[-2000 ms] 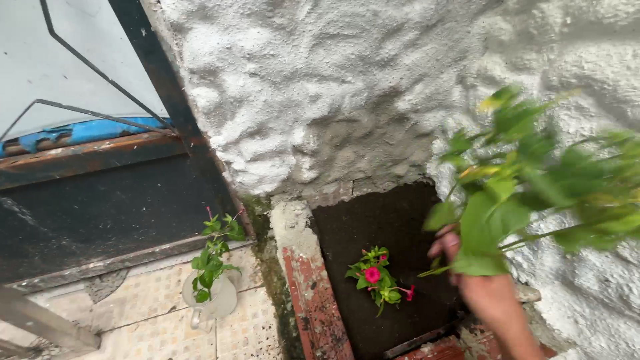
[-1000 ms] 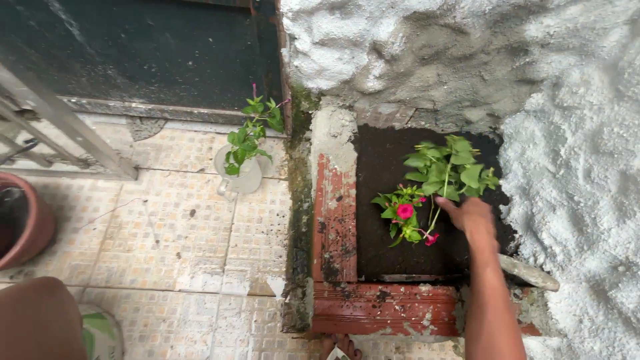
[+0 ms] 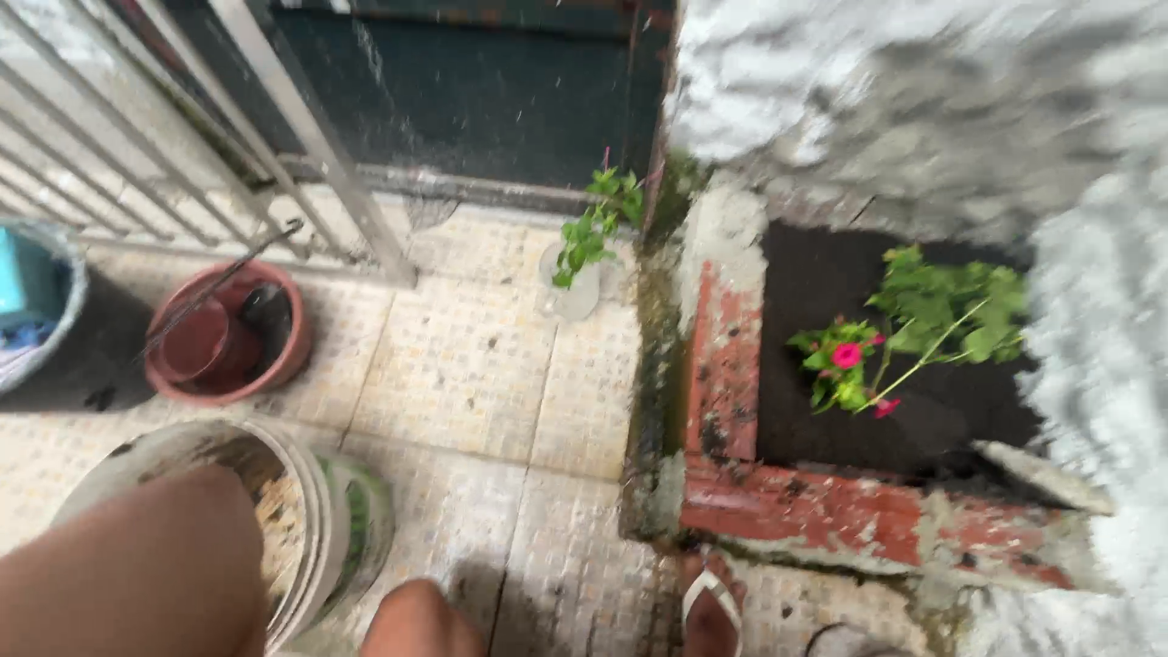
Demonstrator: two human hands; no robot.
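Note:
Neither of my hands shows in the head view. A leafy green cutting (image 3: pixel 954 306) lies over dark soil (image 3: pixel 821 274) in a brick-edged planter bed, its pale stem slanting down left. Beside it at the stem's lower end is a small plant with pink flowers (image 3: pixel 846 355). Left of the bed, a clear container (image 3: pixel 573 287) with leafy stems (image 3: pixel 589 239) in it stands on the tiles. Bare limbs cover the lower left; which parts they are is hard to tell.
Red-painted bricks (image 3: pixel 803 511) edge the bed, with a stone piece (image 3: pixel 1045 476) at its corner. A white bucket (image 3: pixel 306 547), a terracotta-coloured pot (image 3: pixel 297 342), a dark bin (image 3: pixel 100 338) and metal bars (image 3: pixel 301 119) stand left. A sandalled foot (image 3: pixel 712 611) is below the bed.
My right hand has left the view and let go of the leafy cutting, which it held over the bed before. The view has swung left and down.

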